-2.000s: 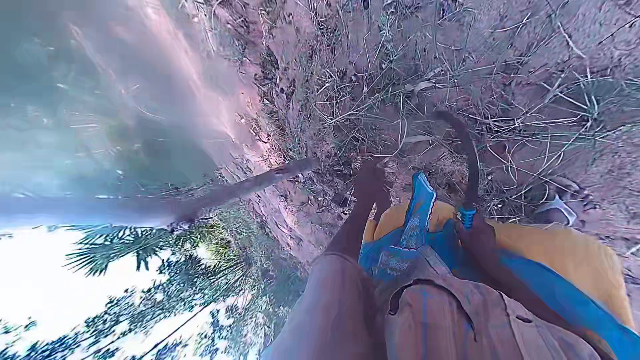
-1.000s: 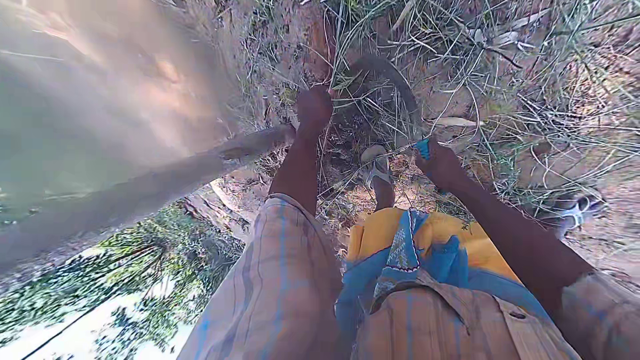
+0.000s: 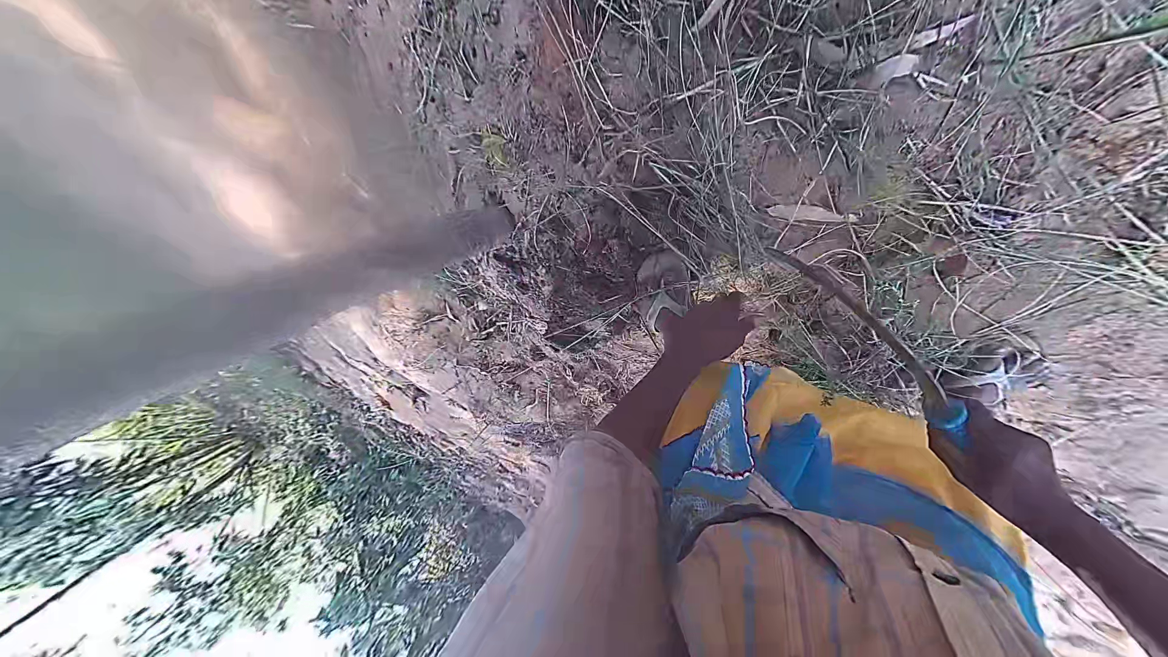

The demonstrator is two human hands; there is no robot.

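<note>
My right hand is closed around the blue handle of a sickle, whose dark curved blade reaches up and left into dry grass. My left hand is low over the ground, in front of the yellow and blue cloth at my waist and close to one shoe. Its fingers are dark and blurred, so I cannot tell whether they hold any stems. The blade's tip is lost among the grass.
A tree trunk or thick pole slants in from the left. Beyond it lies smooth, murky water. Leafy branches fill the lower left. My other shoe is at the right on bare soil, with grass tufts and dry leaves around.
My left hand has drawn back from the grass toward my waist. My right hand with the sickle has moved right, and the blade is farther from my left hand than a second ago.
</note>
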